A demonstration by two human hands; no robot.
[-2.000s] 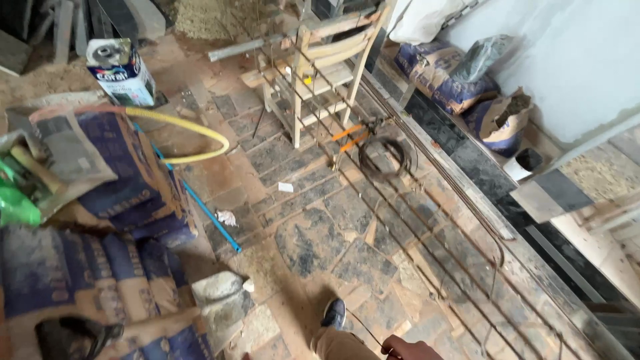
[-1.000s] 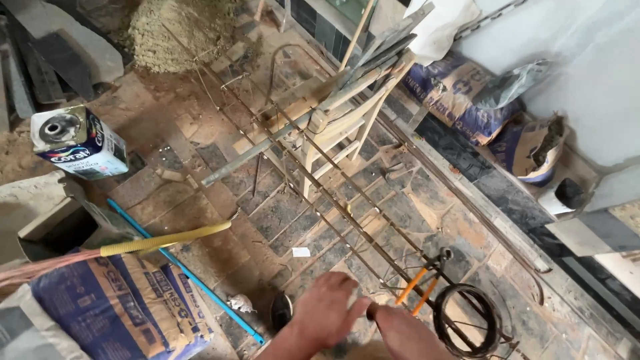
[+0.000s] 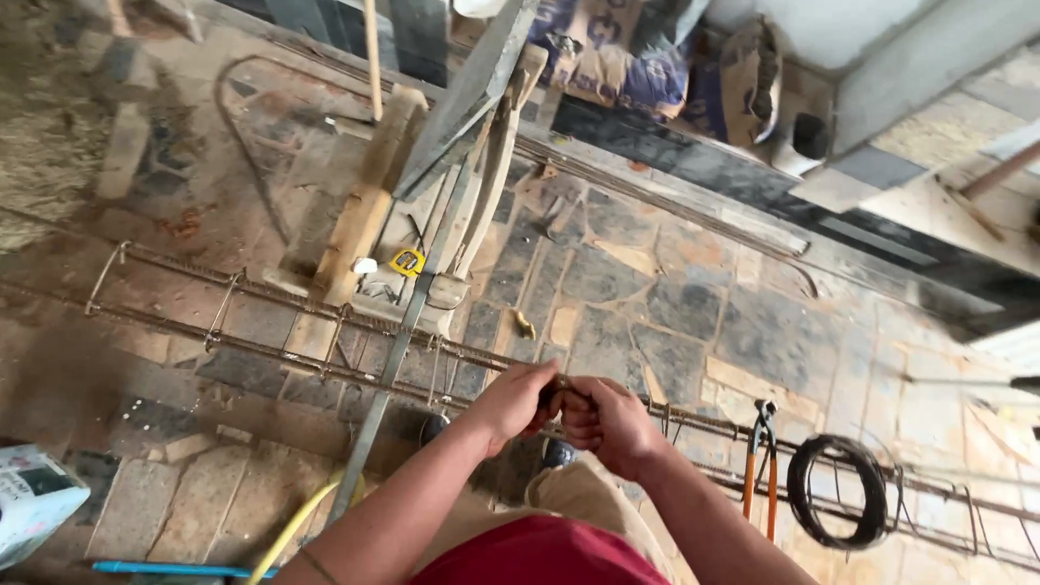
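A long steel rebar cage (image 3: 296,302) with wire stirrups crosses the view in front of me. My left hand (image 3: 520,398) and my right hand (image 3: 605,418) meet at its upper bar, fingers curled in and nearly touching. Both appear to pinch something small there, perhaps tie wire; the fingers hide it. To the right of my right hand, end-cutting nippers (image 3: 762,459) with orange handles hang on the cage. Beside them a coil of dark wire (image 3: 838,491) rests against the bars.
A wooden chair (image 3: 487,203) stands beyond the cage, with boards and a yellow tape measure (image 3: 407,262) by it. A metal strip (image 3: 382,398) crosses the cage at left. Paper sacks (image 3: 626,69) lie along the wall. A yellow hose (image 3: 296,528) and blue tube (image 3: 171,568) are at lower left.
My hands have come together at the cage, left of the nippers and coil; a second ago they were close to the nippers. The view has shifted considerably.
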